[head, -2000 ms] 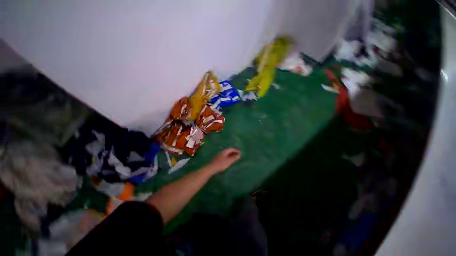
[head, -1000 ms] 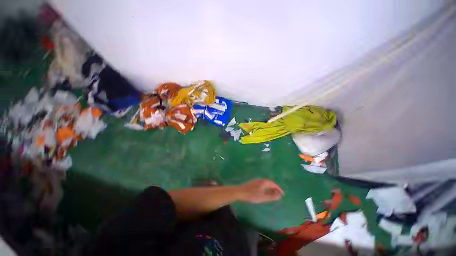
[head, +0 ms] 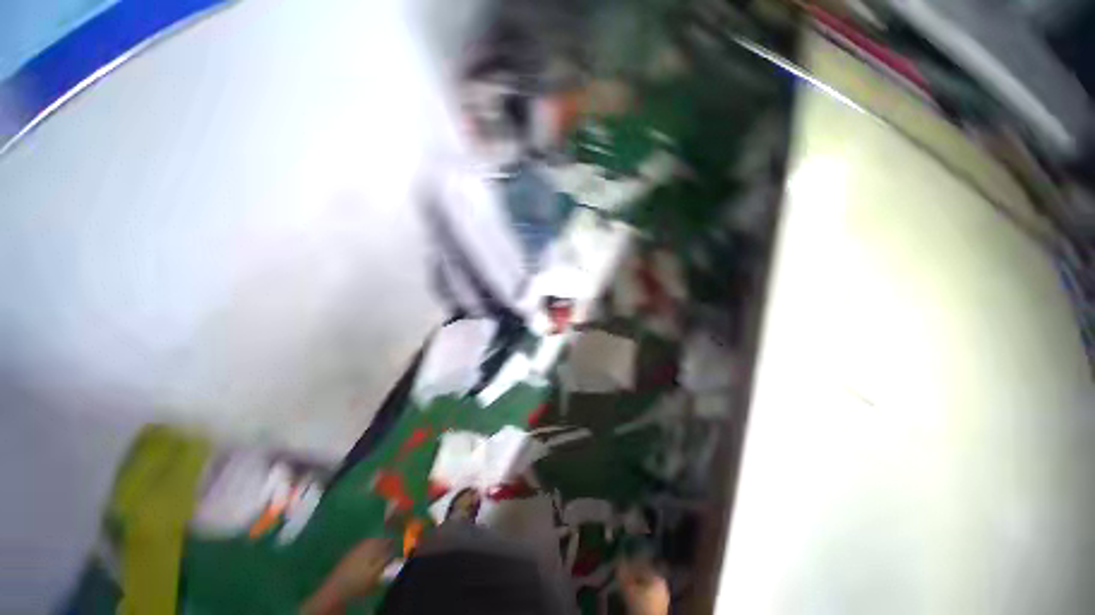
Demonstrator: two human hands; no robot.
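My left hand [head: 363,565] is small and blurred at the bottom, left of my dark-clothed leg, above the green floor. My right hand [head: 645,589] is at the bottom edge, right of the leg, mostly cut off and blurred. No held thing can be made out in either, and the fingers are not clear. White cloth or paper scraps [head: 480,460] with red bits lie on the floor in front of me. A yellow-green cloth [head: 156,517] lies at the lower left.
A large white covered surface [head: 240,216] fills the left, with a blue edge [head: 108,36] at its top corner. A long cream-white table [head: 913,396] runs along the right. Between them is a narrow green floor strip [head: 348,511] with more scraps and a dim heap further on.
The view has swung right along the aisle; the orange and blue bundles have left the picture and the yellow-green cloth is now at lower left. A second hand and the right table show.
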